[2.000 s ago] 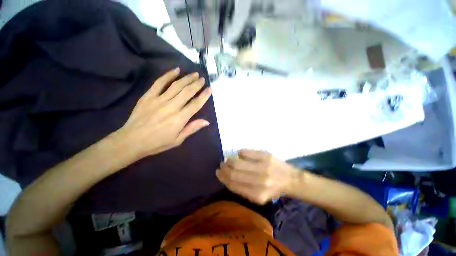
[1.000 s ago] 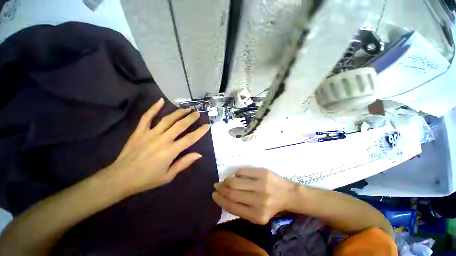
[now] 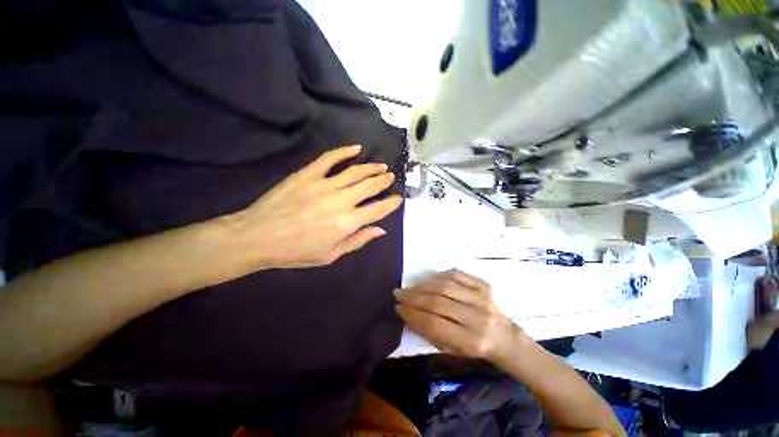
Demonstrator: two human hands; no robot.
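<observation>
A large dark purple-brown garment piece (image 3: 256, 324) covers the left side of the table and hangs over its front edge. Its straight right edge runs from the sewing area toward me. My left hand (image 3: 320, 209) lies flat on the cloth, fingers spread, fingertips just left of that edge. My right hand (image 3: 457, 314) is at the cloth's right edge nearer me, fingertips closed on it. The off-white sewing machine head (image 3: 547, 94), with a blue badge, stands above and right. The needle and presser foot near the cloth edge are not clear.
A slim dark tool (image 3: 559, 257) lies right of the needle area. A clear plastic bag with small parts (image 3: 636, 286) lies at the table's right end, beside a white bin (image 3: 705, 329). Dark cloth (image 3: 487, 414) is below the table. Another person's arm shows at the right edge.
The view has shifted, so the machine head now shows its side and badge at upper right. Both hands keep similar places along the cloth edge. Another person's arm has come into view.
</observation>
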